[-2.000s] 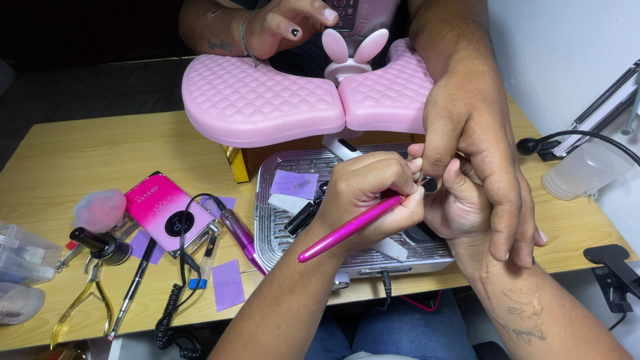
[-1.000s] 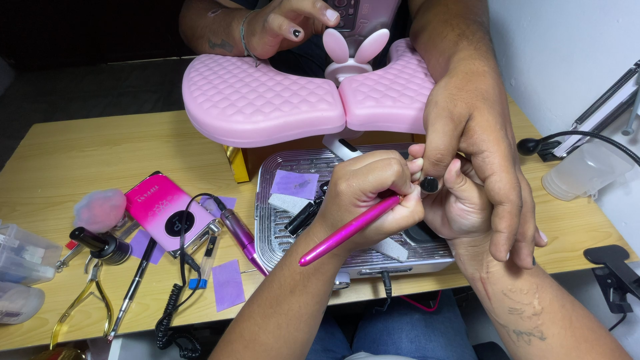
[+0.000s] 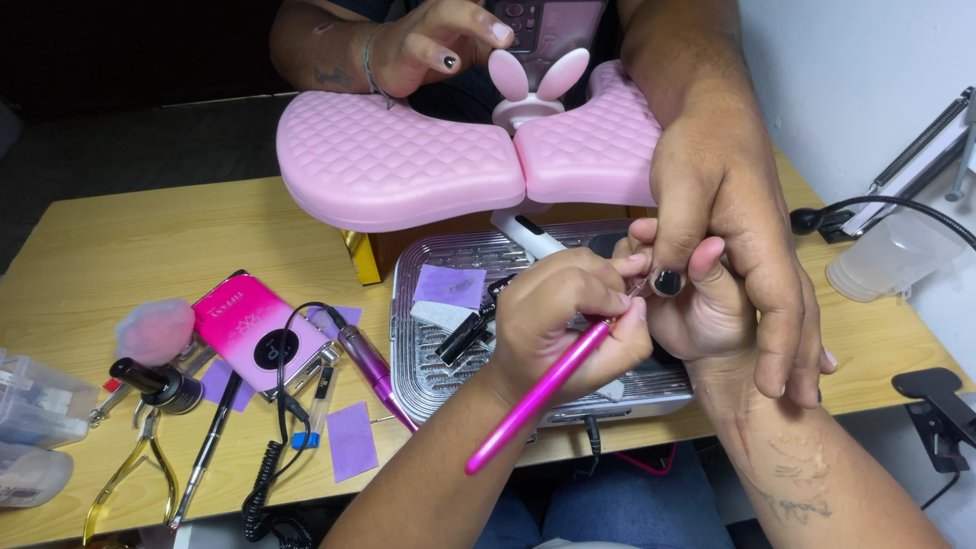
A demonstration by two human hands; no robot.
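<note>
My left hand (image 3: pixel 572 320) holds a slim magenta-handled nail brush (image 3: pixel 537 396) in a pinch, its fine tip close to the black-painted thumbnail (image 3: pixel 667 283) of the person opposite. My right hand (image 3: pixel 698 313) is under that person's hand (image 3: pixel 717 183), palm turned up, with its thumb raised beside the painted thumb. Its fingers are near the brush tip and partly hidden. Beneath both hands is a silver-and-white ribbed nail-table unit (image 3: pixel 427 381), on which lie a purple sheet (image 3: pixel 450 286), a pale nail file (image 3: pixel 442 314) and a black bottle (image 3: pixel 461 335).
A pink quilted armrest (image 3: pixel 404 160) with bunny ears stands behind. At left are a pink nail drill unit (image 3: pixel 263 328), its handpiece (image 3: pixel 366 354), a dark polish bottle (image 3: pixel 160 385), gold nippers (image 3: pixel 133 473) and plastic containers (image 3: pixel 46 400). A clear cup (image 3: pixel 884 255) stands at right.
</note>
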